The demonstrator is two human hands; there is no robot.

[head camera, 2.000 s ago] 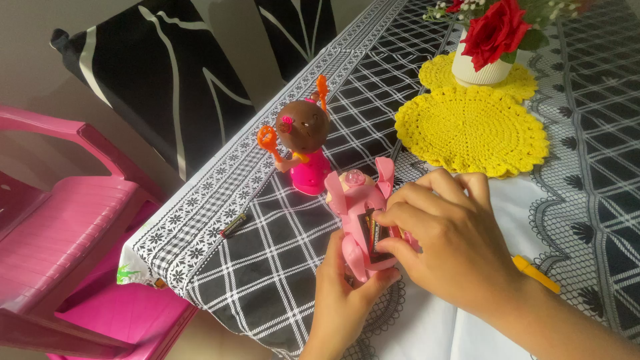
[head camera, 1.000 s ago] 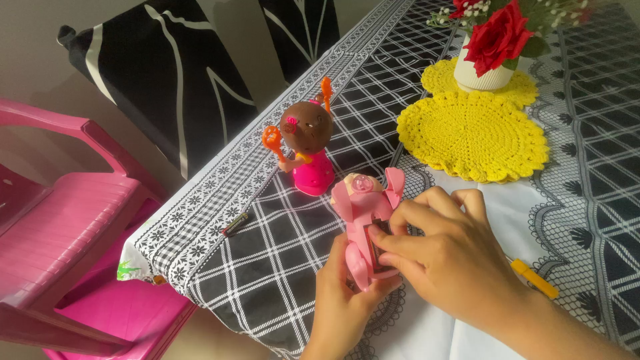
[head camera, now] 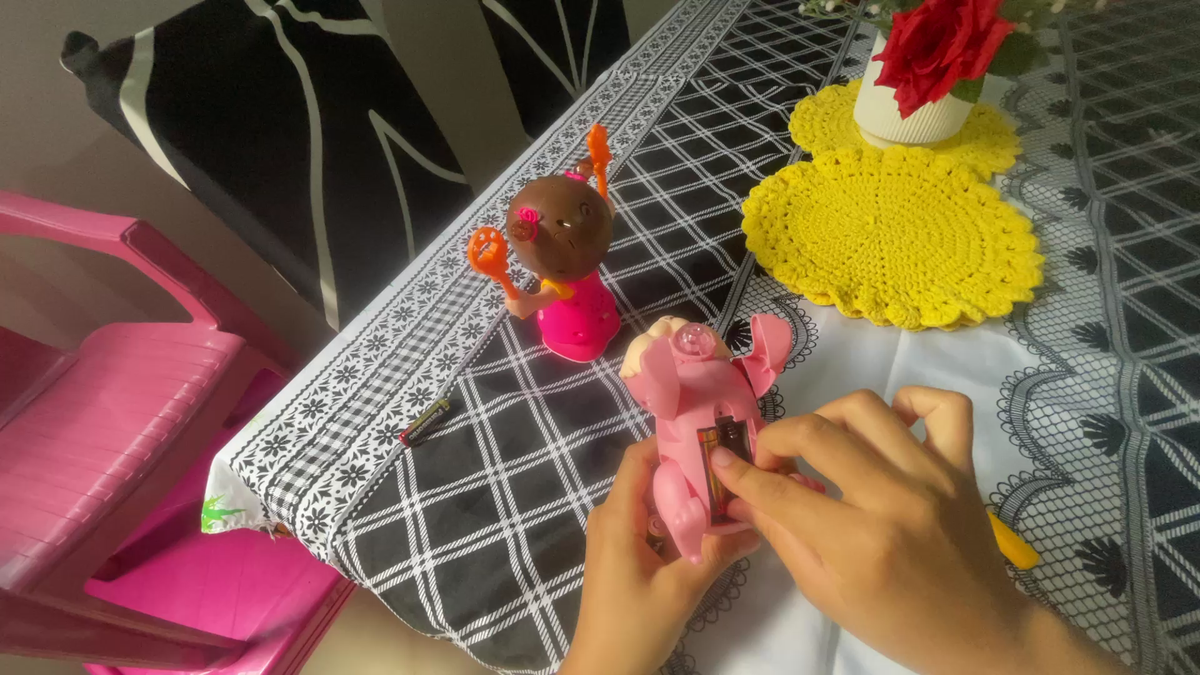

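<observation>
A pink plastic toy animal [head camera: 689,394] with long ears is tilted in my left hand [head camera: 637,553], whose fingers wrap its lower end. Its battery compartment faces up, and a battery [head camera: 714,469] lies in the left side of it. My right hand [head camera: 872,497] rests over the compartment, thumb on that battery and fingers at the toy's right side; part of the compartment is hidden beneath them. Another battery [head camera: 424,423] lies loose on the tablecloth, left of the toy. Behind the toy stands a doll figure [head camera: 567,253] in a pink dress, holding orange pieces.
Yellow crochet mats [head camera: 891,234] lie at the back right, with a white vase [head camera: 909,108] of flowers on one. A yellow-orange handle [head camera: 1012,541] shows beside my right forearm. Pink plastic chairs [head camera: 141,394] stand left of the table edge, and black-covered chairs [head camera: 253,122] stand behind.
My right hand's fingers have shifted on the compartment, so the battery in its left side shows more plainly than one second ago. My left hand keeps its hold on the toy.
</observation>
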